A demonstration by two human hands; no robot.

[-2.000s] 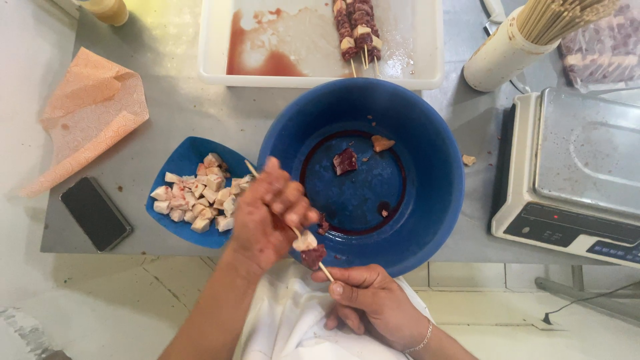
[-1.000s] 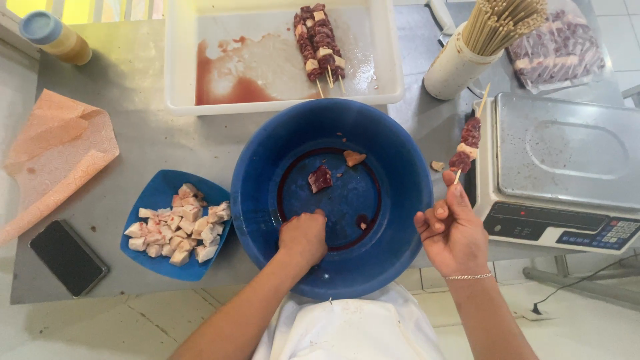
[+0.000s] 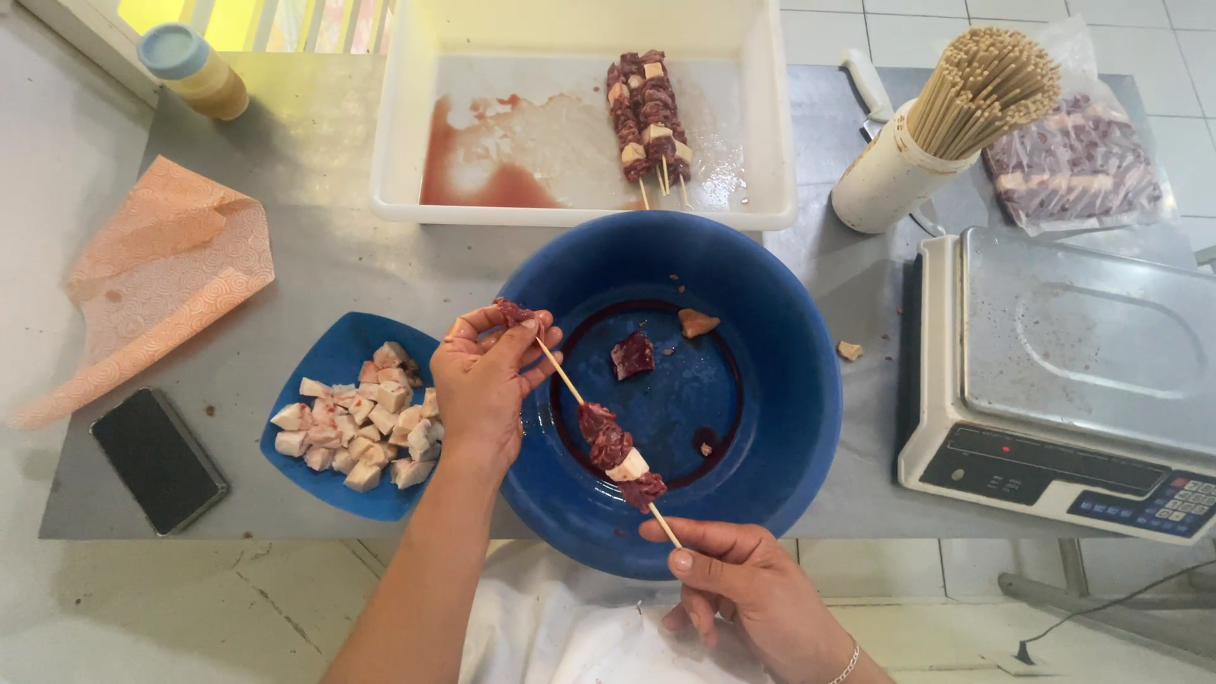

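My right hand (image 3: 736, 579) holds the lower end of a wooden skewer threaded with dark red meat and a pale cube (image 3: 621, 456), over the near rim of a round blue basin (image 3: 807, 380). At the skewer's upper end, my left hand (image 3: 494, 366) pinches a piece of red meat (image 3: 513, 312). Inside the basin lie a dark meat chunk (image 3: 632, 355), a small pale-orange piece (image 3: 697, 323) and some reddish liquid. To the left, a blue dish (image 3: 313, 366) holds pale cubes (image 3: 366, 418).
A white tray (image 3: 579, 217) with several finished skewers (image 3: 655, 119) stands behind the basin. Around are a skewer holder (image 3: 879, 176), a knife (image 3: 866, 85), bagged meat (image 3: 1078, 161), a digital scale (image 3: 1083, 380), a phone (image 3: 160, 461), orange paper (image 3: 171, 275) and a lidded jar (image 3: 195, 71).
My left hand has come up out of the basin with a piece of meat. My right hand has brought the skewer from beside the scale to over the basin.
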